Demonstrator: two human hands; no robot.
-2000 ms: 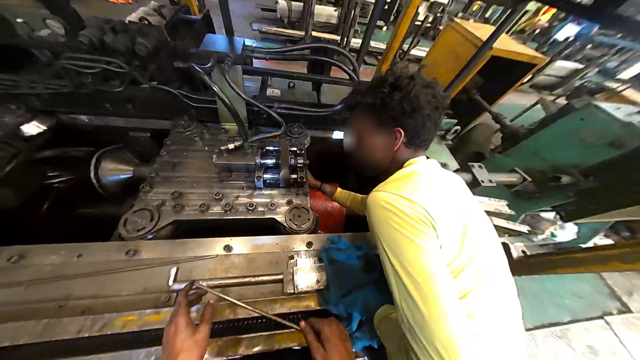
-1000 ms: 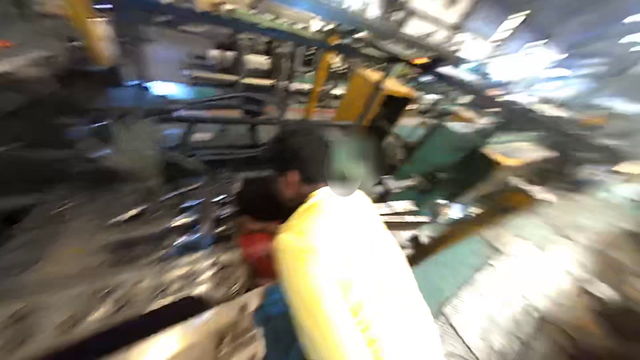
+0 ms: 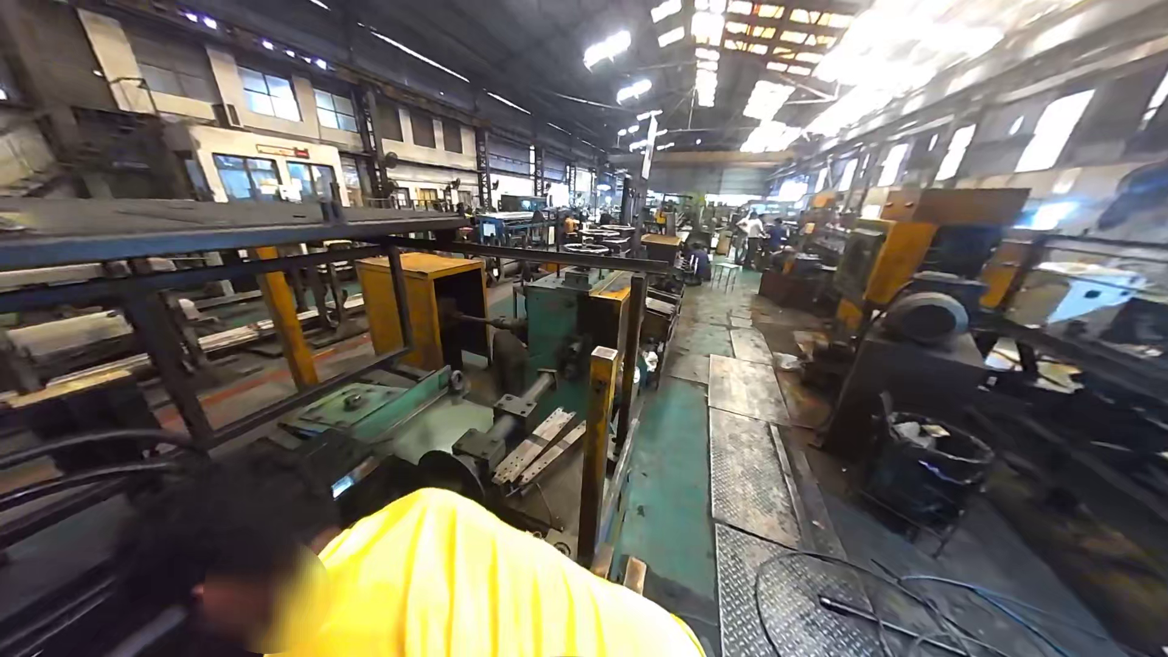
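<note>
Neither my left hand nor my right hand is in the head view, so what they hold or touch is hidden. A co-worker in a yellow shirt (image 3: pixel 493 584) leans forward at the bottom, just in front of me, with the head low at the lower left. The co-worker's hands are out of sight. Dark hoses (image 3: pixel 91 456) curve at the left edge beside that head.
A yellow post (image 3: pixel 598 447), a dark metal frame (image 3: pixel 538 255) and a green machine (image 3: pixel 392 411) stand beyond the co-worker. To the right runs a walkway of metal plates (image 3: pixel 753 474) with loose cables (image 3: pixel 876 607) on it. A dark waste bin (image 3: pixel 926 465) stands farther right.
The view has swung up and to the right. My hands, seen earlier with a thin metal rod over the machine bed, have left the view.
</note>
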